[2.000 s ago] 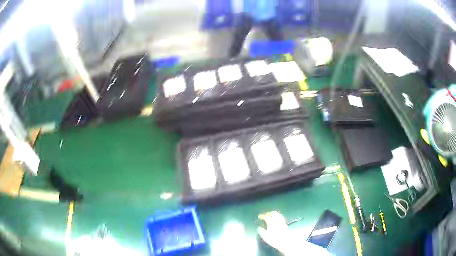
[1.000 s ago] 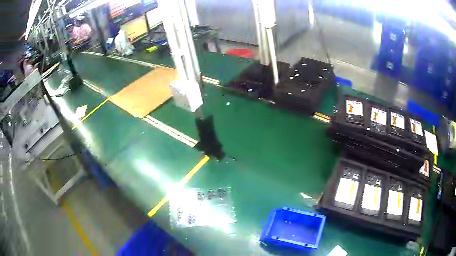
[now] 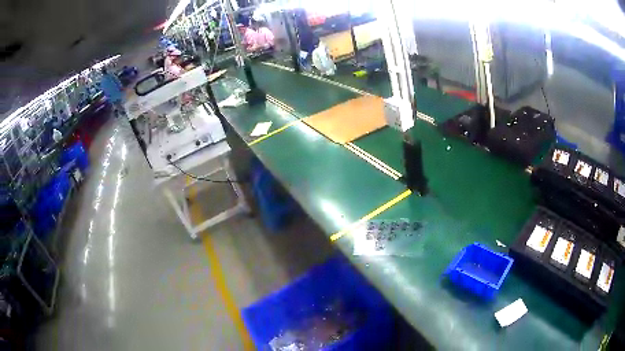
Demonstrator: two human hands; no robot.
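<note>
Neither of my hands is in the picture. Nearest in front of me, a small blue parts bin [image 3: 480,268] stands near the edge of the green bench [image 3: 322,185]. A small white card or paper [image 3: 511,313] lies beside it. A clear sheet or bag with rows of dark small pieces [image 3: 388,237] lies to the left of the bin. A black foam tray [image 3: 567,258] with four pale labelled units lies at the right, and more black trays [image 3: 582,171] stand behind it.
A large blue tote [image 3: 312,308] stands below the bench edge. A white machine on a wheeled-looking frame [image 3: 188,144] stands in the aisle, left of the bench. A brown board [image 3: 349,118] lies farther along the bench near a white post [image 3: 399,68]. People in pink [image 3: 257,38] are far back.
The view has swung left along the bench and aisle. The bin and trays now sit farther right in the picture. A hand seen near the phone two seconds ago is out of view.
</note>
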